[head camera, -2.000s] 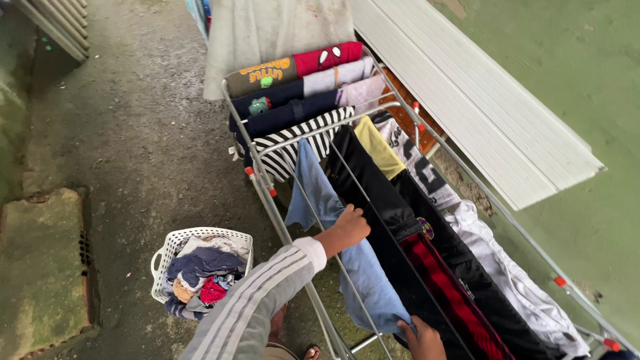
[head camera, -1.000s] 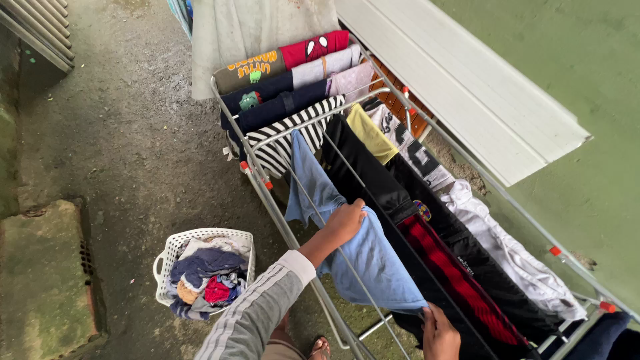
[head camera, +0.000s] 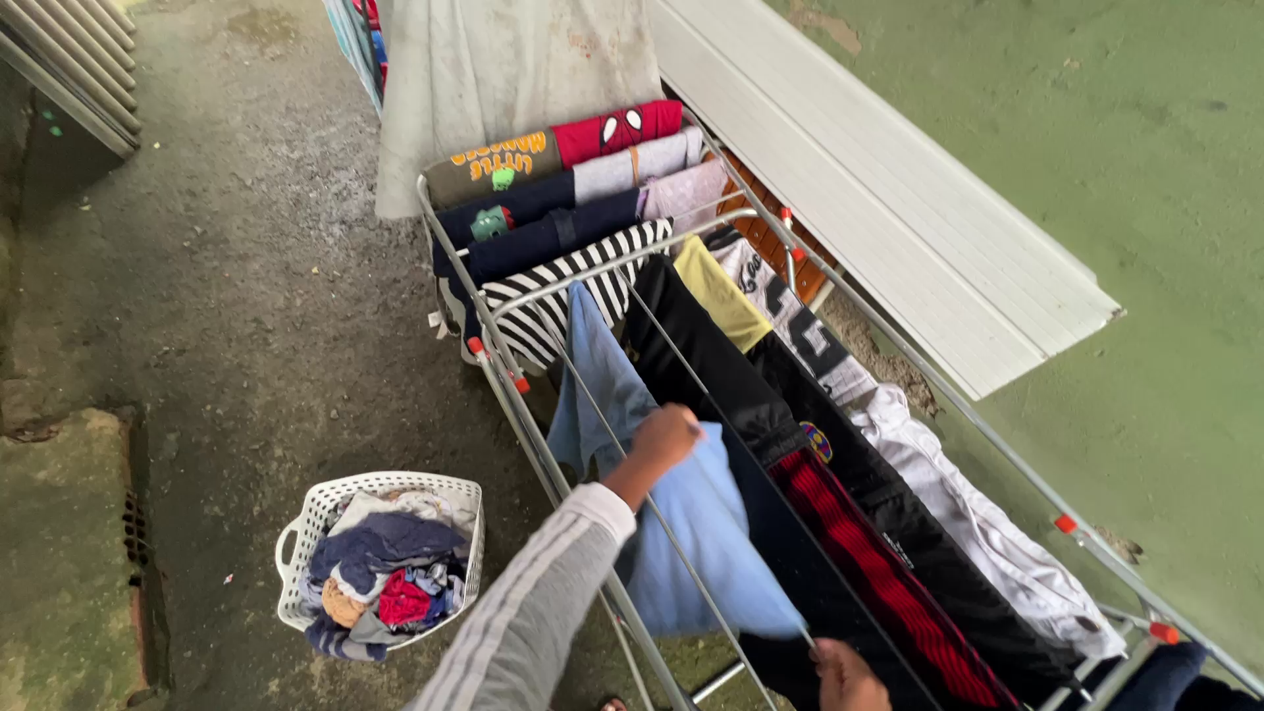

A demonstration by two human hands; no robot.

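Note:
A light blue cloth garment (head camera: 681, 523) hangs over a wire of the metal drying rack (head camera: 523, 395). My left hand (head camera: 667, 439), in a grey sleeve with white stripes, is closed on the garment's upper middle part. Near the garment's lower right corner, my right hand (head camera: 844, 676) pinches at the wire and the cloth edge; the bottom frame edge cuts it off. Black garments (head camera: 691, 355), a red and black striped garment (head camera: 879, 553) and a white garment (head camera: 968, 513) hang just to the right.
A white plastic laundry basket (head camera: 296, 592) full of clothes stands on the concrete floor at left. A black and white striped cloth (head camera: 573, 286) and several folded clothes hang at the rack's far end. A white ribbed panel (head camera: 889, 188) leans by the green wall.
The blue garment's right part, spread flatter one second ago, now hangs with its upper edge folded down beside my left hand. Both hands remain at the garment.

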